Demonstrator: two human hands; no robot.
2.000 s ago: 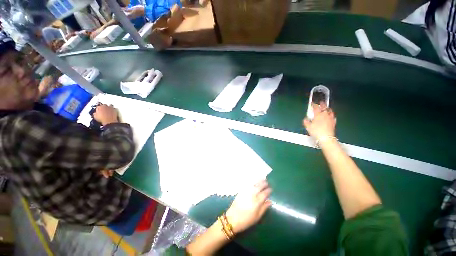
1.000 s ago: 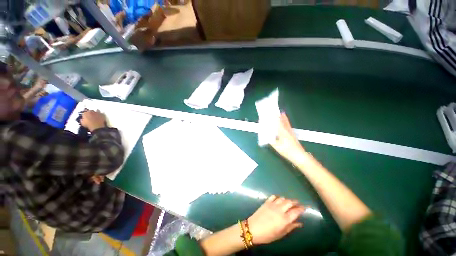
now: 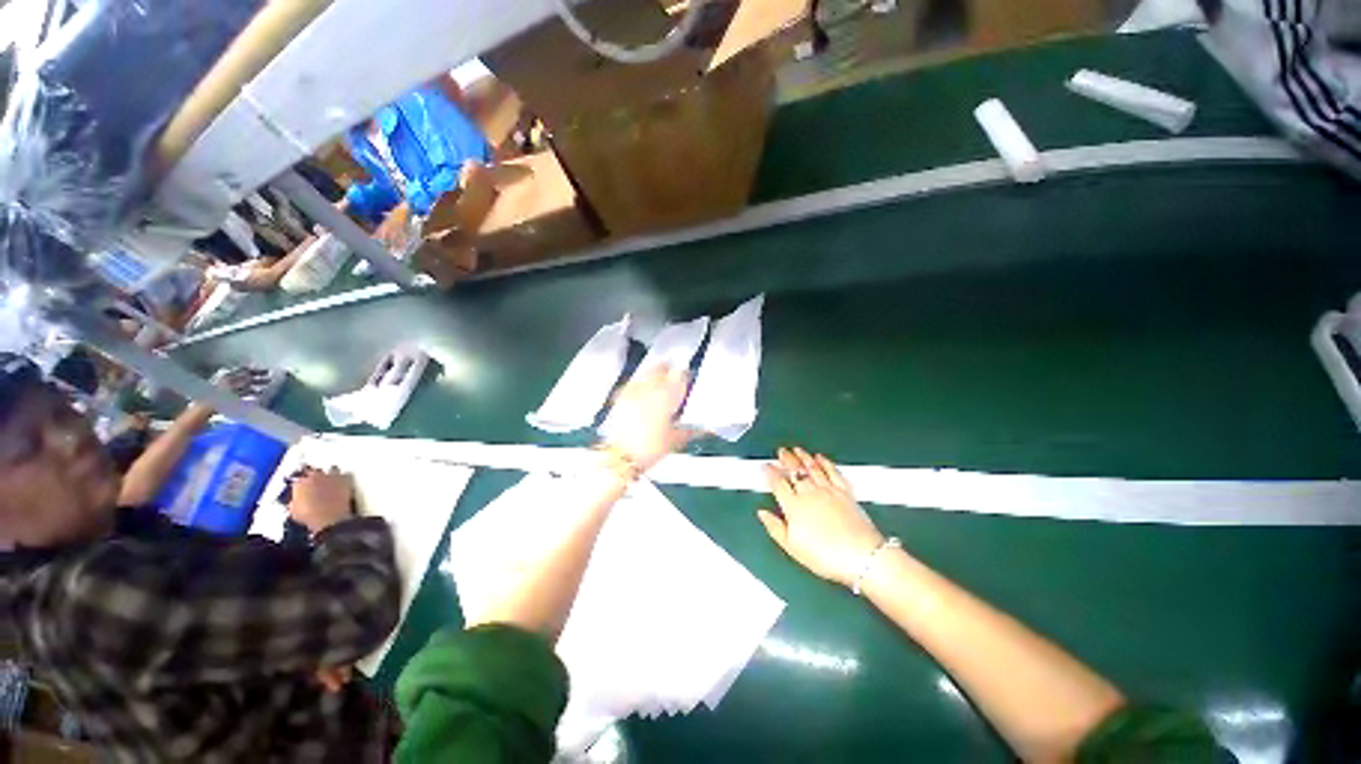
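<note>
Three wrapped white packets lie side by side beyond the divider strip: a left one (image 3: pixel 587 378), a middle one (image 3: pixel 675 345) and a right one (image 3: pixel 730 373). My left hand (image 3: pixel 648 415) lies over the near end of the middle packet, thumb spread, and hides that end. My right hand (image 3: pixel 820 517) is open and empty at the near edge of the strip, fingers spread. A fanned stack of white sheets (image 3: pixel 664 605) lies in front of me, partly covered by my left forearm.
The white divider strip (image 3: pixel 1030 493) crosses the green bench. A co-worker in a checked shirt (image 3: pixel 194 612) is at left by a blue bin (image 3: pixel 224 475). A white product (image 3: pixel 385 388) lies far left, another (image 3: pixel 1343 355) at the right edge. Brown cartons (image 3: pixel 664 149) and white tubes (image 3: pixel 1009 142) are beyond.
The packet from my right hand now lies right of the other two. My right hand has let go and moved nearer. My left hand has moved forward across the sheets onto the middle packet.
</note>
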